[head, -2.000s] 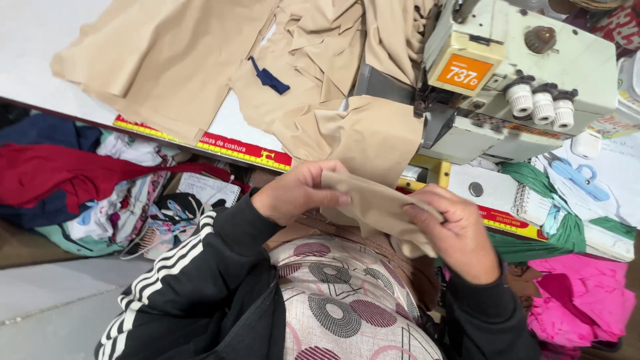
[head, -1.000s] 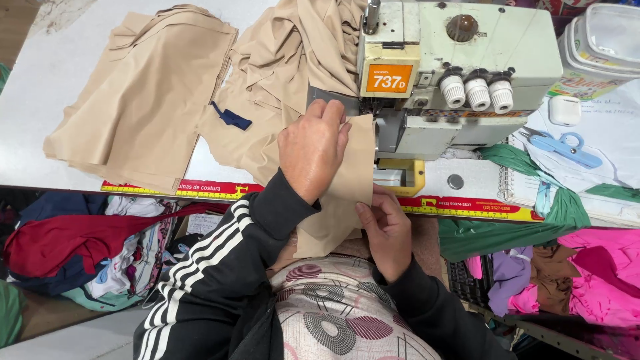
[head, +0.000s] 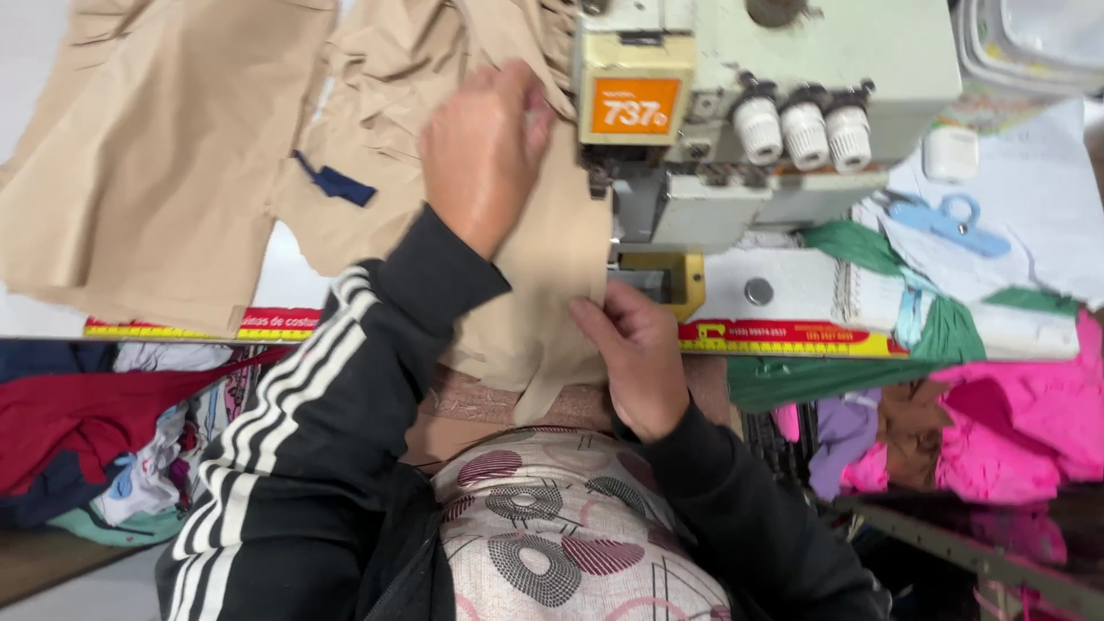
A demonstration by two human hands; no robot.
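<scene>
A beige fabric piece [head: 556, 233] lies flat along the left side of the overlock sewing machine [head: 638, 95], its upper edge by the presser foot. My left hand [head: 492, 147] grips beige fabric left of the machine's head, its fingertips curled and slightly blurred. Lower down, my right hand [head: 634, 354] pinches the right edge of the same piece between thumb and fingers, just below the yellow-framed opening [head: 686, 285]. The piece's lower end hangs over the table edge toward my lap. A dark blue fabric scrap [head: 336, 183] rests on more beige fabric to the left.
Stacked beige panels [head: 164, 164] cover the table's left part. Light blue scissors [head: 957, 222], a white case [head: 950, 155], a spiral notebook [head: 871, 289] and green cloth [head: 949, 332] lie right. Red [head: 78, 414] and pink fabrics [head: 1026, 414] are piled below the table's front edge.
Two seconds ago both hands held the fabric in front of the table edge; now it lies beside the machine's head. Since one second ago my left hand has moved up and left. The view has shifted.
</scene>
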